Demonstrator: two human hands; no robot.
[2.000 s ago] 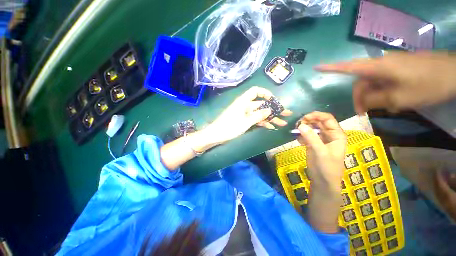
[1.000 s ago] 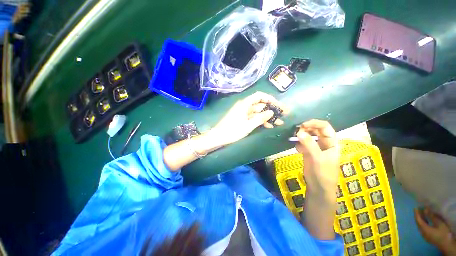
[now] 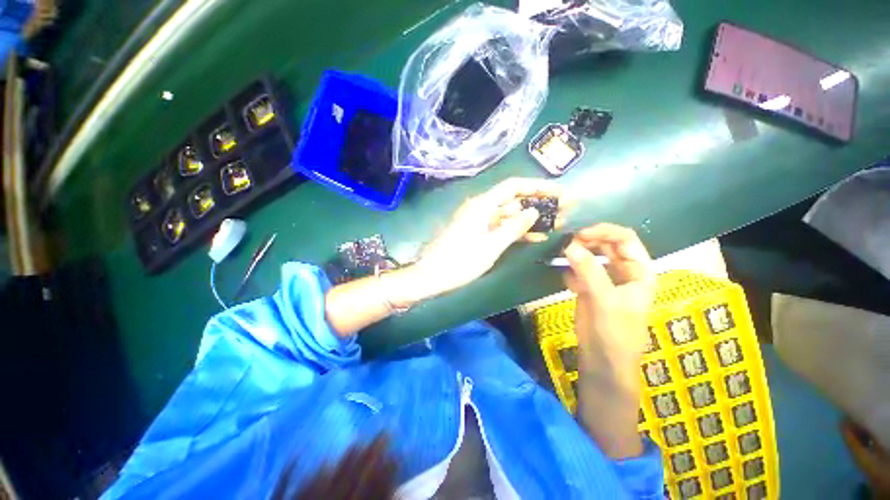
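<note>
My left hand [image 3: 488, 227] holds a small dark, speckled circuit board [image 3: 540, 212] at its fingertips above the green bench. My right hand [image 3: 607, 264] is just right of it, fingers pinched on a small white strip [image 3: 578, 261]. The two hands are close but apart. A watch housing [image 3: 556, 149] with a shiny rim and pale yellow inside lies beyond my left hand. Another dark speckled board [image 3: 590, 121] lies against its upper right side. More dark speckled pieces [image 3: 363, 256] lie beside my left wrist.
Black parts tray [image 3: 210, 207] with housings at left; blue bin [image 3: 305, 142] and clear bag [image 3: 415, 103] at the back. Tweezers [image 3: 257, 264] lie beside a pale corded block [image 3: 227, 241]. Yellow grid tray [image 3: 763, 410] at right edge, pink smartphone [image 3: 781, 80] at back right. Another person's hand shows at lower right.
The other person's pointing hand has withdrawn from above the bench at right. My right hand has moved slightly left, closer to the board in my left hand.
</note>
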